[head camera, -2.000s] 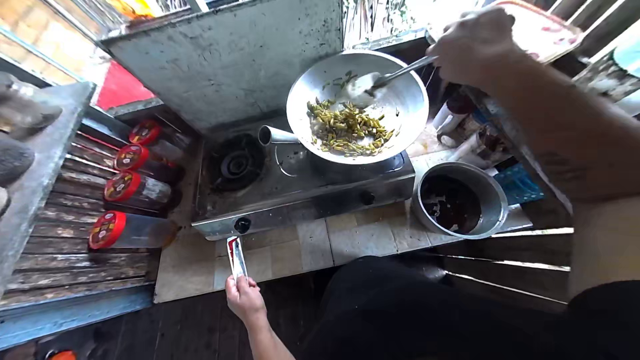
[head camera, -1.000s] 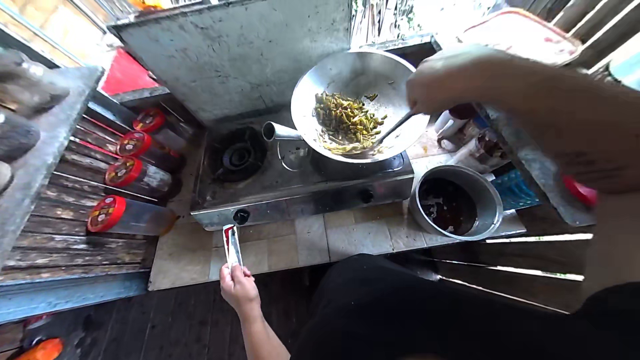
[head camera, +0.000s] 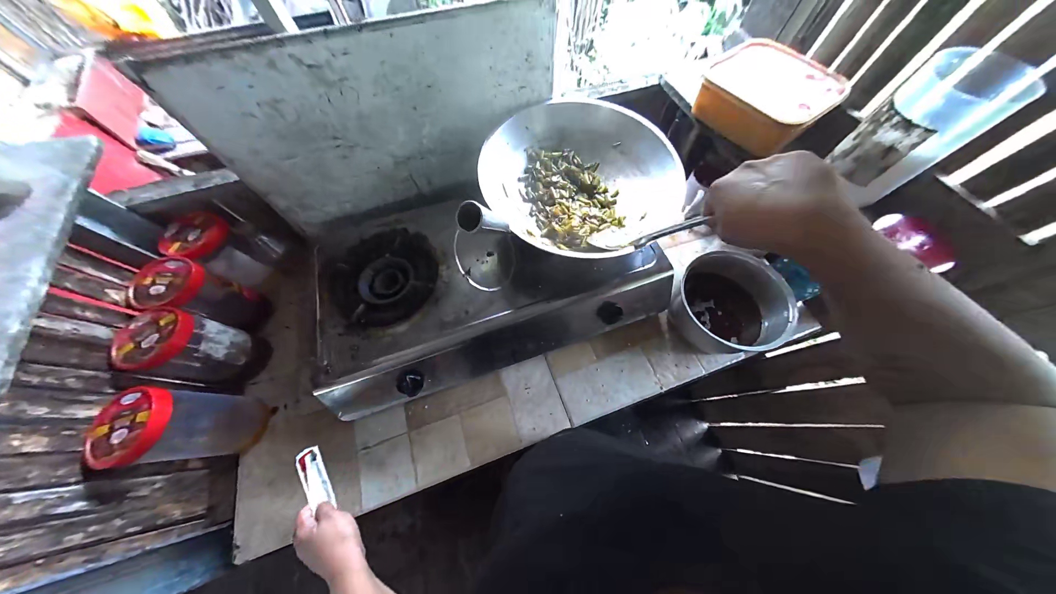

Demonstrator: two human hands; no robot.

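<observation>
My right hand [head camera: 767,202] grips the handle of a metal cooking spatula [head camera: 615,239], whose blade rests among chopped green vegetables [head camera: 573,198] in a large metal wok [head camera: 652,148]. The wok sits on the right side of a two-burner gas stove [head camera: 495,330]. Low at the left, my left hand [head camera: 330,540] holds a small white and red sachet [head camera: 315,477] upright over the tiled counter edge. A metal pot [head camera: 693,330] with dark liquid stands on the counter, right of the stove.
Several red-lidded jars [head camera: 153,338] line the left side, beside the bare left burner [head camera: 385,280]. A metal sheet [head camera: 355,107] stands behind the stove. At the back right are an orange container [head camera: 734,111] with a pale lid and a clear plastic container [head camera: 965,91].
My right hand has shifted within the work at the wok, and the spatula blade now lies at the near rim. The vegetables have been moved about. My left hand still holds the sachet.
</observation>
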